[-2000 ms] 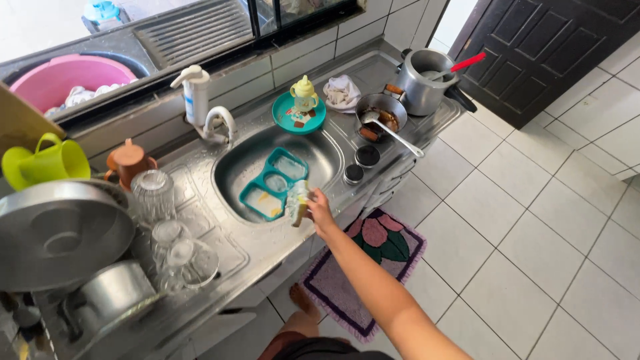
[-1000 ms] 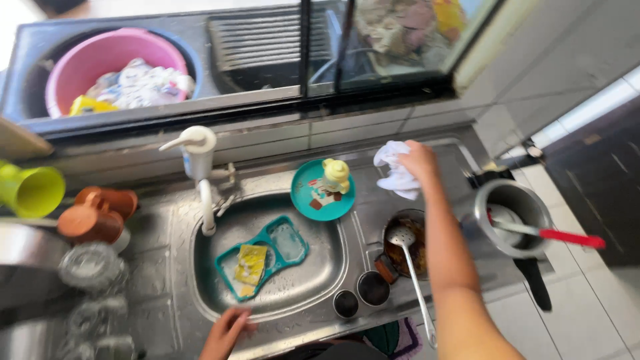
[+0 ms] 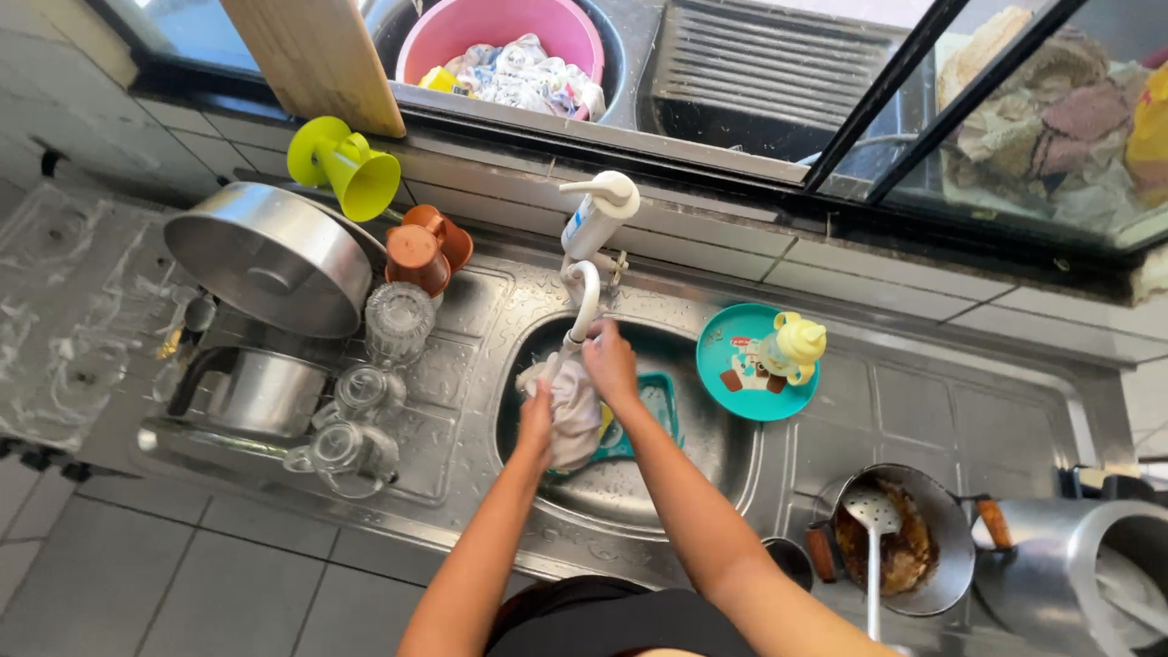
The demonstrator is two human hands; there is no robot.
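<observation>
A whitish cloth [image 3: 573, 415] is bunched under the curved white faucet [image 3: 586, 297], over the steel sink [image 3: 721, 484]. My left hand [image 3: 538, 422] grips the cloth's left side. My right hand [image 3: 610, 363] is raised at the faucet's spout, right beside the cloth; whether its fingers hold anything is not clear. Below the cloth, a teal divided tray [image 3: 659, 401] lies in the basin, partly hidden, with a bit of yellow sponge [image 3: 606, 418] showing. A teal plate [image 3: 730, 351] on the counter at the right bears a yellow sippy cup [image 3: 796, 345].
Left of the sink stand glass mugs [image 3: 351, 449], a glass tumbler [image 3: 400, 319], orange mugs [image 3: 418, 255], a large round pan [image 3: 274, 260] and a saucepan [image 3: 266, 392]. At right are a dirty pot [image 3: 944, 566] with a skimmer [image 3: 873, 520] and a pressure cooker [image 3: 1031, 547].
The cloth has gone from the counter right of the plate to under the faucet. My left hand now holds it, and my right hand has come over to the faucet. The view has swung left.
</observation>
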